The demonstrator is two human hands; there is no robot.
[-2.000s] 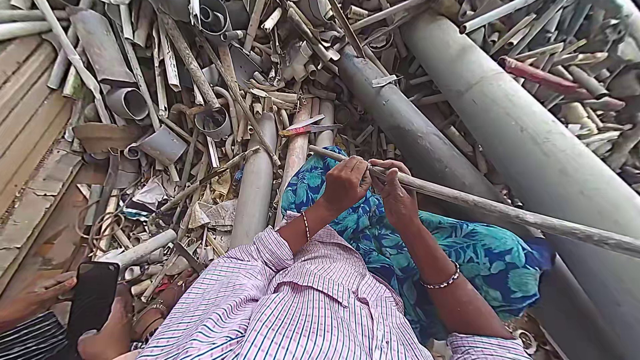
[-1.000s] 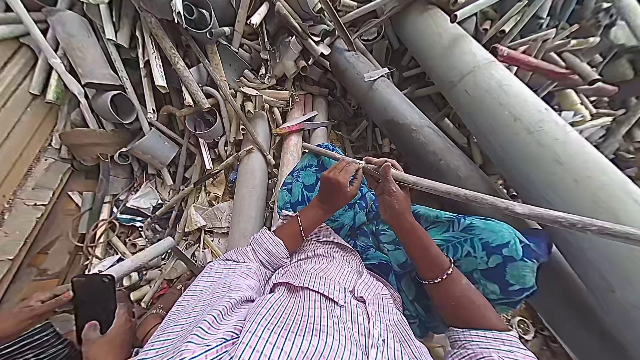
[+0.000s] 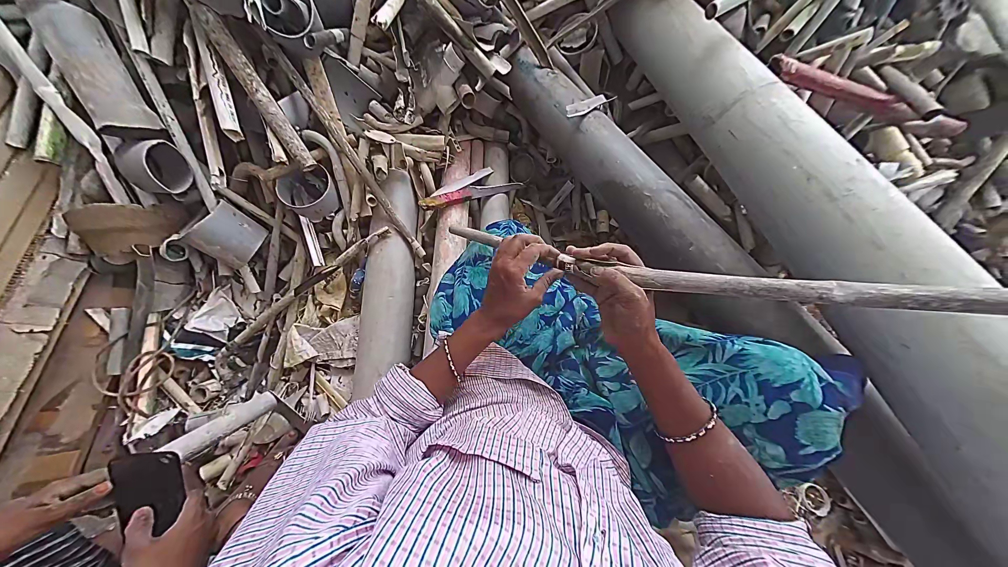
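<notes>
A long, thin, grey plastic pipe (image 3: pixel 756 285) lies across my lap over blue floral cloth, its near end pointing left and its other end running out of view at the right. My left hand (image 3: pixel 513 282) has its fingers on the pipe near that left end. Close beside it, my right hand (image 3: pixel 618 291) grips the pipe from below and above. Between the hands is a small brownish piece or band (image 3: pixel 565 262) against the pipe; its kind is unclear. A knife-like tool with a red and yellow part (image 3: pixel 465 194) lies on the pipes beyond my knee.
Thick grey pipes (image 3: pixel 787 150) slant along the right side. Piled pipe scraps and cut fittings (image 3: pixel 228 235) spread ahead and to the left, with a grey pipe (image 3: pixel 387 291) beside my lap. At the lower left, another person's hands (image 3: pixel 177 524) hold a black phone (image 3: pixel 148 490).
My hands stay on the pipe near its left end, with small shifts of the fingers. The other person's phone stays at the lower left.
</notes>
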